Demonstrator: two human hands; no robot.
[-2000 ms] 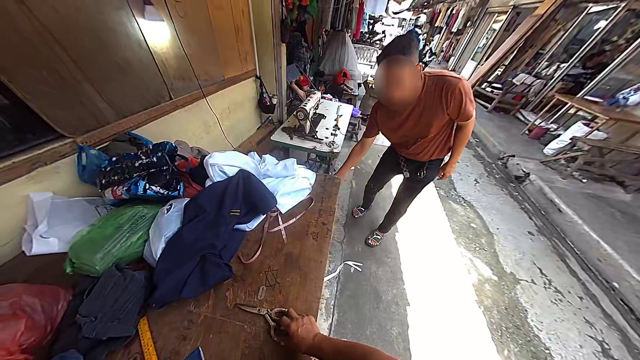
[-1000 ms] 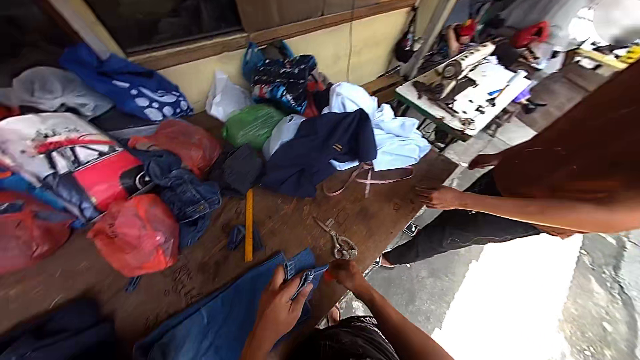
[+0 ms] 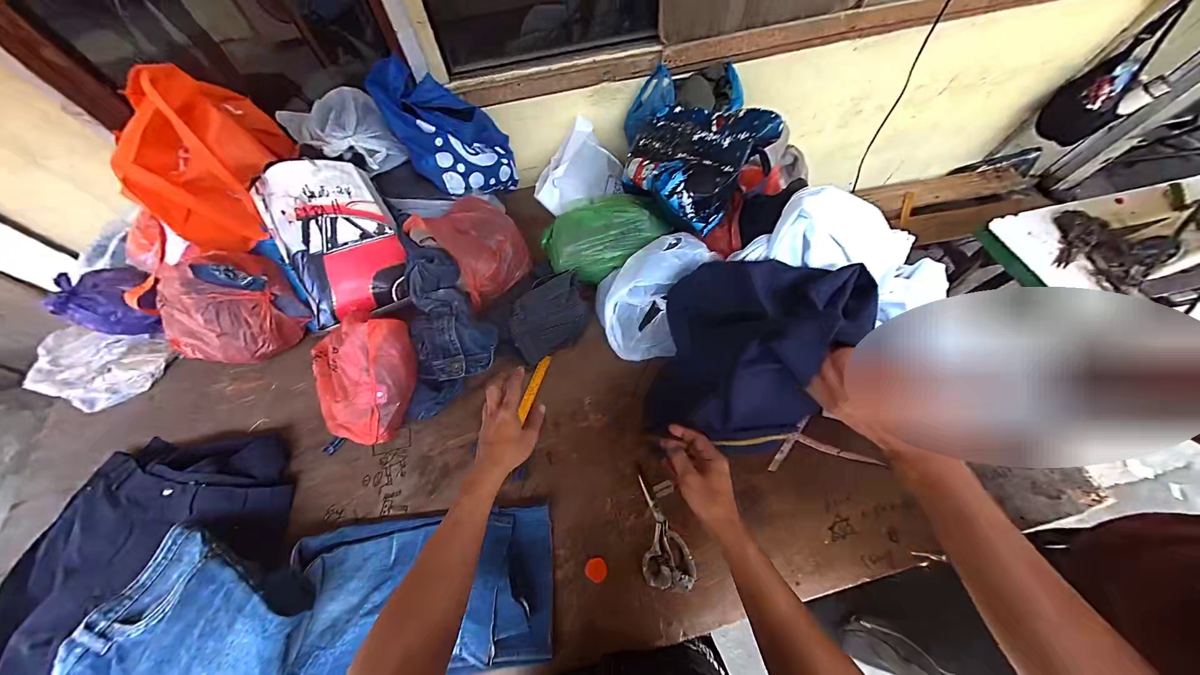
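Note:
My left hand [image 3: 509, 428] lies over the lower end of a yellow ruler [image 3: 535, 384], fingers extended; no firm grip shows. My right hand [image 3: 698, 471] has its fingertips at the lower edge of a navy garment [image 3: 750, 333]; whether they pinch the cloth is unclear. Another person's hand touches this garment's right side. Metal scissors [image 3: 666, 548] lie just below my right hand, blades toward the garment. An orange-red disc [image 3: 595, 569] is left of their handles. Folded blue jeans [image 3: 394, 581] lie beneath my left forearm, partly hidden.
Filled plastic bags, including a green one [image 3: 605, 234] and a red one [image 3: 366, 380], line the wooden table's [image 3: 600, 469] back and left. Dark trousers [image 3: 216, 497] are at lower left. A pink strap [image 3: 834, 448] lies by the navy garment. The other person's forearm crosses from the right.
My left hand has moved from the jeans to the ruler. My right hand has left the scissors' handles for the navy garment. The other person's hand has moved from the table edge onto that garment.

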